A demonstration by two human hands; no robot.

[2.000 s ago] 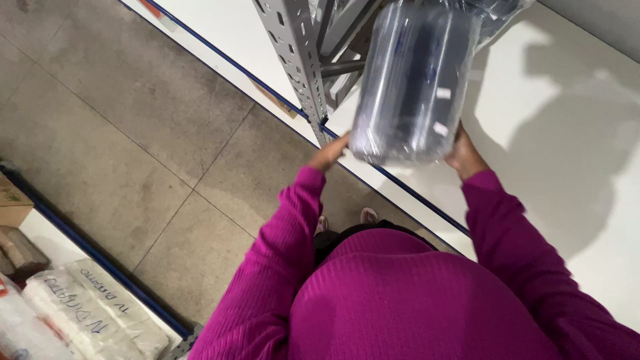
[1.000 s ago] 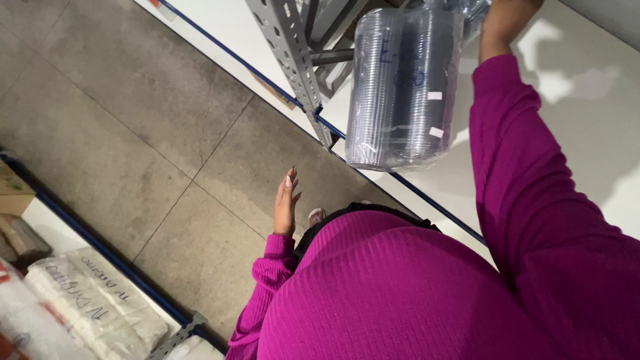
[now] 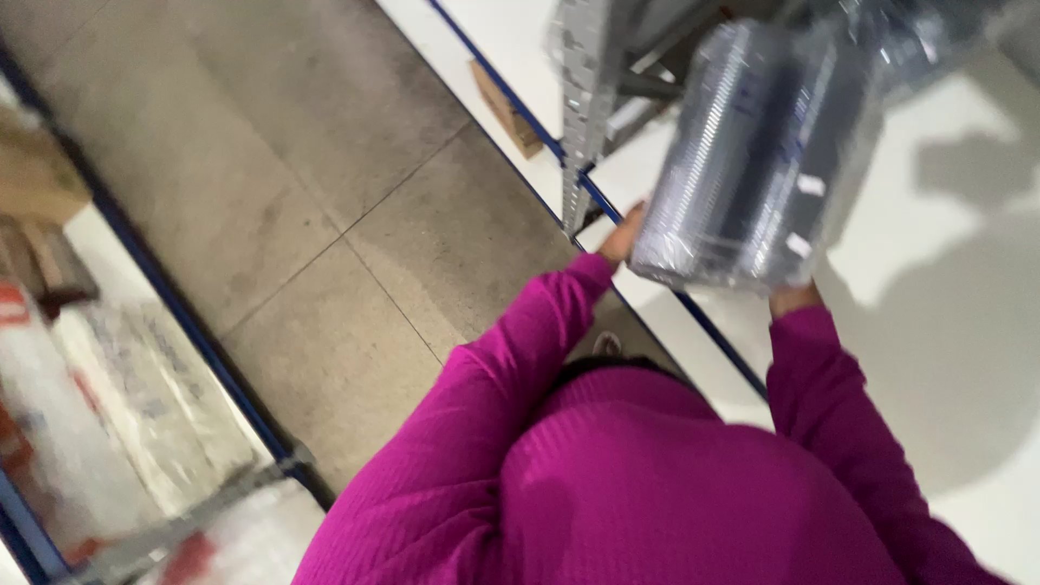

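A clear plastic bag of stacked transparent plastic lids or containers (image 3: 756,162) is between my hands, above the white shelf (image 3: 918,325) on the right. It bears blue handwriting and two small white labels. My left hand (image 3: 624,236) grips its lower left side, the fingers partly hidden. Beneath its lower right end is my right hand (image 3: 795,299), mostly covered by the bag. Another clear plastic package (image 3: 918,41) lies beyond it at the top right.
A perforated grey metal upright (image 3: 587,106) stands left of the bag. Blue beams (image 3: 723,345) edge the shelves. Across the concrete floor (image 3: 325,244), another rack holds wrapped packages (image 3: 154,398) and a cardboard box (image 3: 36,166). A piece of cardboard (image 3: 505,110) lies on the near rack's lower level.
My left hand, off the bag and open one second ago, is now at its left side. My right hand has come back from the top right to the bag's lower end.
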